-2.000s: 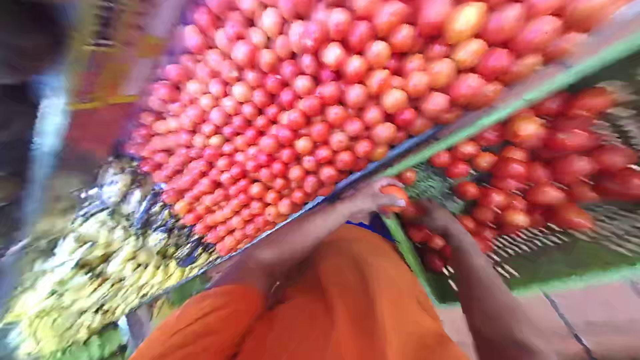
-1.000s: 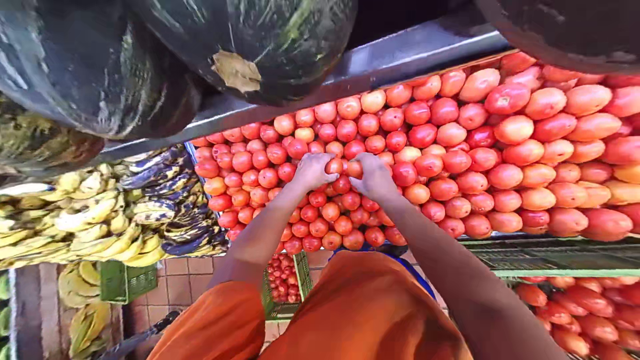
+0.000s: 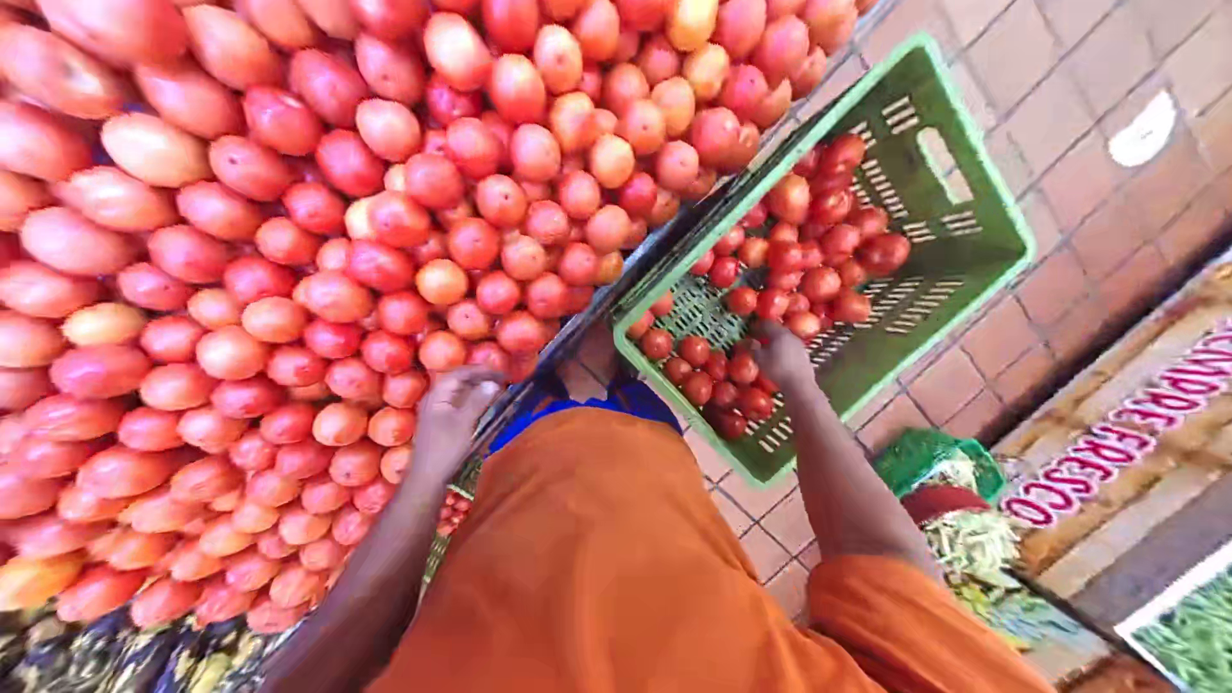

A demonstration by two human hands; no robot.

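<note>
A broad display of red and orange tomatoes (image 3: pixel 289 318) fills the left and upper part of the head view. My left hand (image 3: pixel 457 409) rests at the near edge of this display, its fingers bent; whether it holds anything I cannot tell. To the right, a green plastic crate (image 3: pixel 953 183) holds loose red tomatoes (image 3: pixel 808 250) at its far side and near corner, with part of its slotted bottom showing. My right hand (image 3: pixel 782 356) reaches down into the crate among the tomatoes, its fingertips hidden, so its grip is not visible.
Terracotta floor tiles (image 3: pixel 1078 192) surround the crate, with a white patch on them. A green bag (image 3: pixel 938 462) lies beyond the crate's near right corner, beside a panel bearing writing. Dark plantains (image 3: pixel 125 654) lie at the lower left. A dark ledge (image 3: pixel 626 289) divides display and crate.
My hands were together over the display one second ago, at tomatoes. Now they are apart, the right one down in the crate. The view has turned strongly.
</note>
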